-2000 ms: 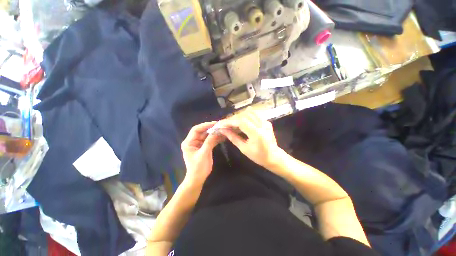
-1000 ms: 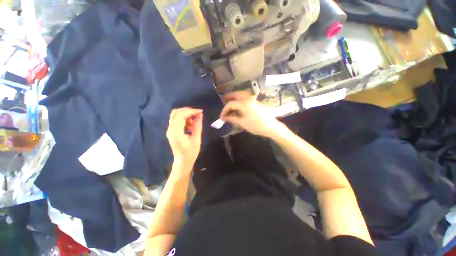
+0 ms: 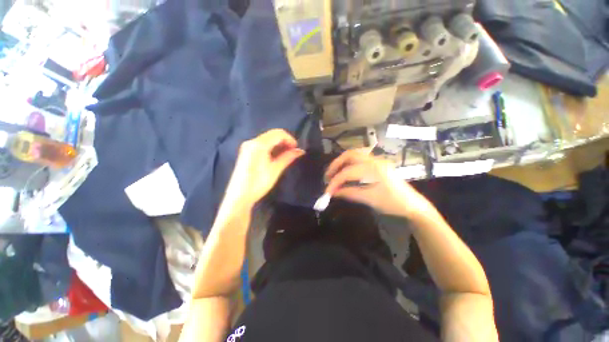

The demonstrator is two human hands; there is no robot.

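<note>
The large navy garment panel (image 3: 167, 120) is draped left of the grey-beige overlock machine (image 3: 374, 103), its edge close to the needle area. My left hand (image 3: 267, 163) is at this edge, thumb and forefinger closed on the cloth just left of the needle area. My right hand (image 3: 370, 182) is below the presser area and pinches a small white label (image 3: 322, 202) between its fingertips, over the dark cloth at my lap. A thin dark thing shows between the right fingers; I cannot tell what it is.
A white patch (image 3: 157, 190) lies on the navy cloth. Right of the needle are white strips (image 3: 411, 131), a tool tray (image 3: 467, 137) with a pen and a pink-ended grey cone (image 3: 491, 80). A navy heap (image 3: 514, 247) lies at the lower right.
My left hand has moved from empty space onto the cloth edge, nearer the machine. My right hand has moved down from the needle area with the white label. The view has shifted.
</note>
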